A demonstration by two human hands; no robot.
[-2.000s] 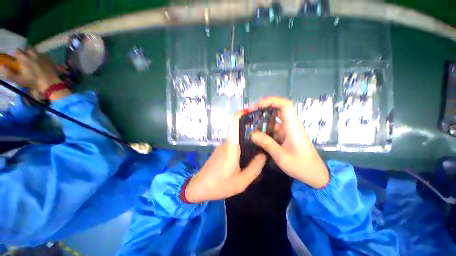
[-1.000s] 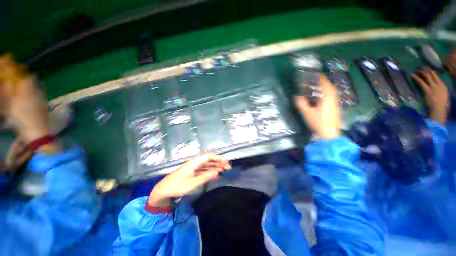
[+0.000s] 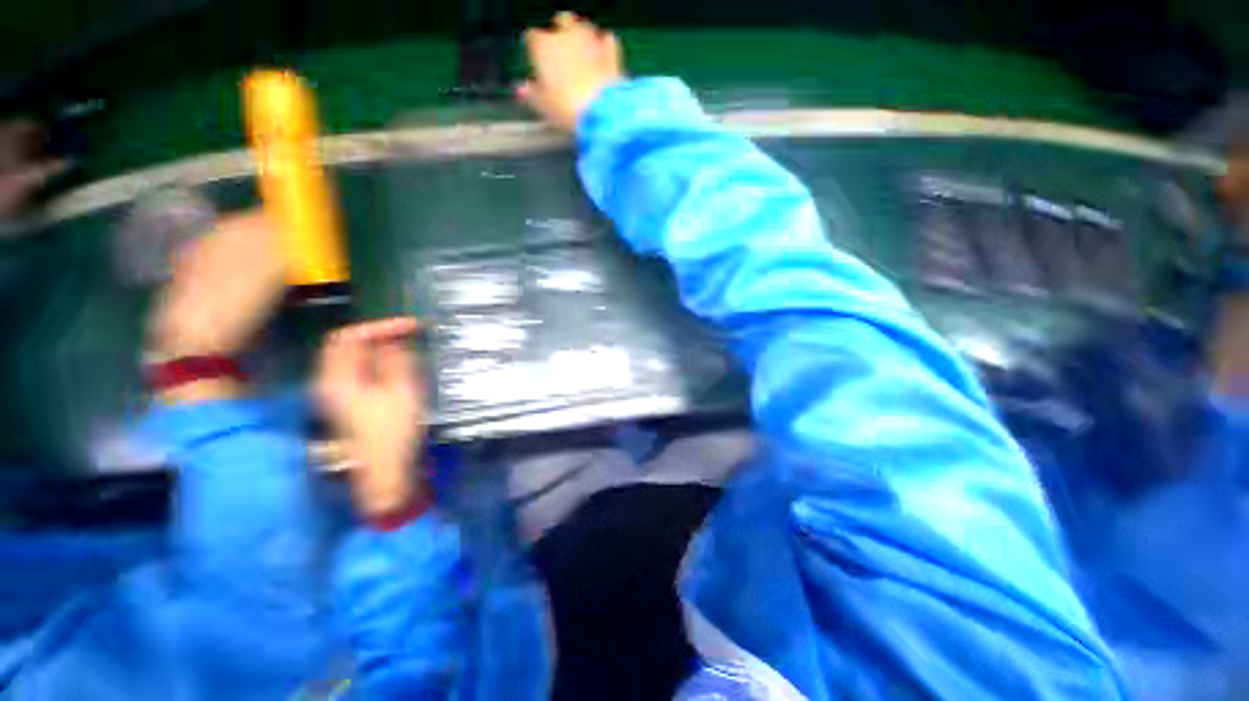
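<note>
The picture is blurred. My right hand (image 3: 573, 69) is stretched far forward over the green surface beyond the pale edge strip. A dark object (image 3: 482, 52) lies just left of its fingers; whether they touch it or hold anything I cannot tell. My left hand (image 3: 373, 411) is raised at the left front of the clear blister tray (image 3: 658, 400), fingers loosely spread, with nothing seen in it. Bright boards (image 3: 480, 336) lie in the tray's pockets. My right sleeve hides the area right of the tray.
At left, a neighbour's hand (image 3: 226, 295) is by a yellow screwdriver (image 3: 295, 178), close to my left hand. A round grey disc (image 3: 165, 226) is behind. Dark housings (image 3: 1016, 247) lie in a row at right. A person in blue sits at the right.
My right hand has left the housings at the right and reached forward past the edge strip. My left hand has moved left. The neighbour's screwdriver now stands out near it.
</note>
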